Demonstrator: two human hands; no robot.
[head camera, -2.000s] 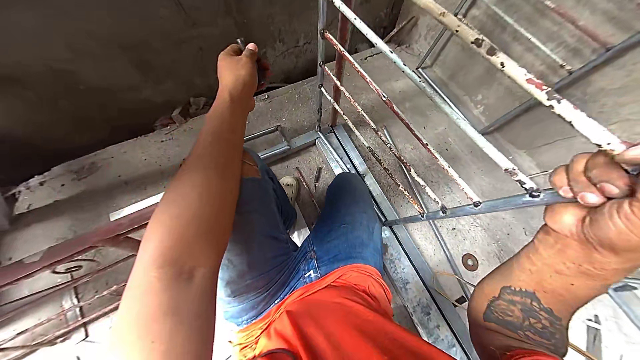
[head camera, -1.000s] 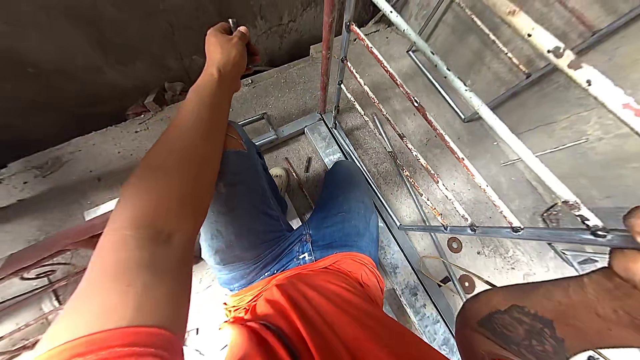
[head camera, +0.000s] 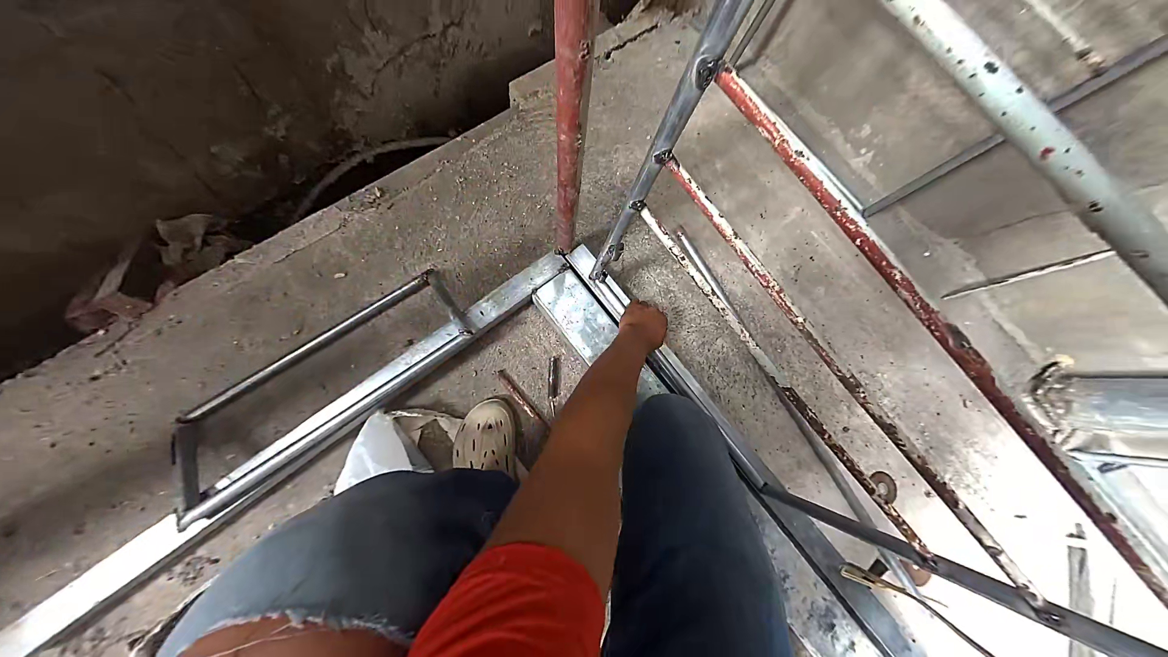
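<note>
My left hand (head camera: 644, 325), at the end of the red-sleeved arm, rests at the galvanized steel channel (head camera: 680, 371) near its far corner. Its fingers are bunched and partly hidden, so what they hold is unclear. Beside it, a welded metal grille (head camera: 849, 379) with chipped red and white bars leans to the right; its grey end bar (head camera: 664, 137) comes down close to the channel's corner. A red upright post (head camera: 573, 128) meets the frame just beyond. My right hand is out of view.
A bent square-tube piece (head camera: 306, 347) lies against the left frame rail (head camera: 365, 401). My clog-clad foot (head camera: 485, 438) is inside the frame, near short metal rods (head camera: 520, 397). Abrasive discs (head camera: 883, 486) and a clamp-like tool (head camera: 862, 575) lie at right. Rubble (head camera: 182, 246) lies by the wall.
My left hand, raised at the upper left with a dark object, has come down and right to the channel corner. My right hand, on the grille's corner earlier, has left the view.
</note>
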